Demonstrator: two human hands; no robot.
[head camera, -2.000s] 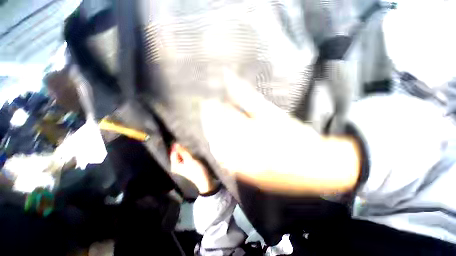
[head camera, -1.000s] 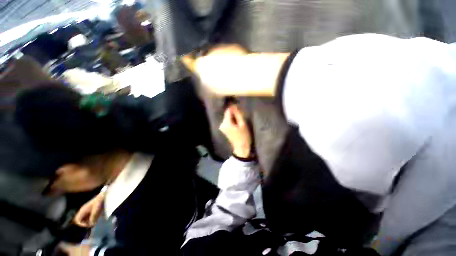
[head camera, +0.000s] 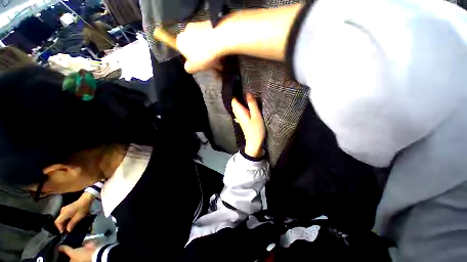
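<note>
A grey-check jacket (head camera: 279, 100) with a black button placket (head camera: 230, 84) hangs close in front of me. My right hand (head camera: 199, 47) is closed around a short yellow-orange tool handle (head camera: 165, 37) over the upper placket. The handle's end points up and left; its tip is not visible. My left hand (head camera: 251, 125) is lower, against the placket, with thumb and finger apart. Whether it grips the cloth's edge is unclear. A small button may show on the placket between my hands.
A person (head camera: 84, 148) with dark hair and a green hair tie is close at my left, both hands on dark cloth (head camera: 43, 245). White cloth (head camera: 135, 59) and blurred garments lie at the upper left.
My right hand has moved left and slightly up with the tool. My left hand's fingers have spread from a pinched shape. The person at left shows larger in view.
</note>
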